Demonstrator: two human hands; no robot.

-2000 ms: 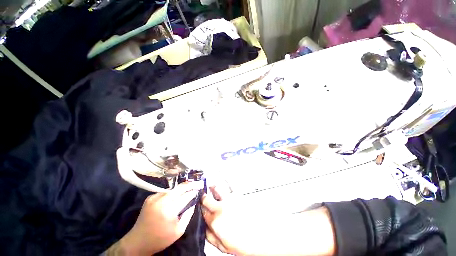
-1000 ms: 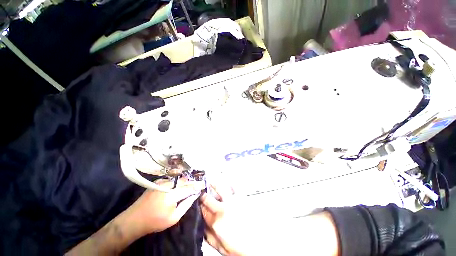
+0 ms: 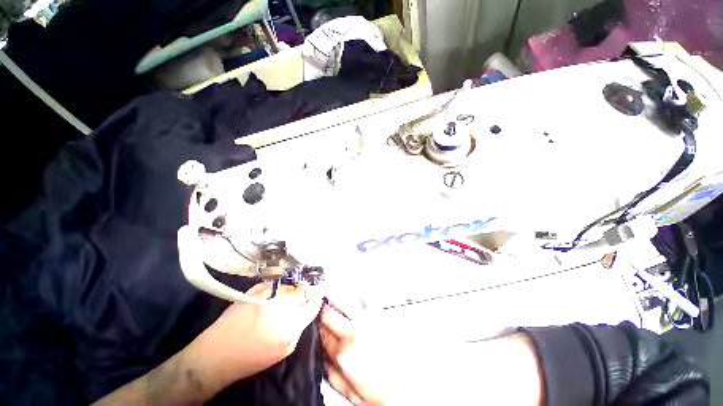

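Observation:
A large dark garment (image 3: 103, 246) fills the left side and runs down between my hands. Its narrow folded edge (image 3: 311, 361) lies at the needle area. My left hand (image 3: 258, 329) is at the presser foot (image 3: 305, 275), fingers pressed on the cloth, fingertips partly hidden by the machine's pale curved guard (image 3: 210, 273). My right hand (image 3: 369, 349) is just right of it, overexposed, pinching the edge of the cloth. The white sewing machine head (image 3: 380, 198) with blue lettering stretches above both hands.
A small red-and-black tool (image 3: 464, 251) lies by the lettering. Scissors (image 3: 699, 293) and clutter are at the table's right end. A dark cloth heap (image 3: 349, 75) and a white cloth (image 3: 337, 44) lie behind the machine. Pink plastic (image 3: 666, 24) is at the back right.
My left hand has flattened and turned, with more of its forearm now showing. My right hand stays nearly in place at the cloth edge. The view has shifted slightly.

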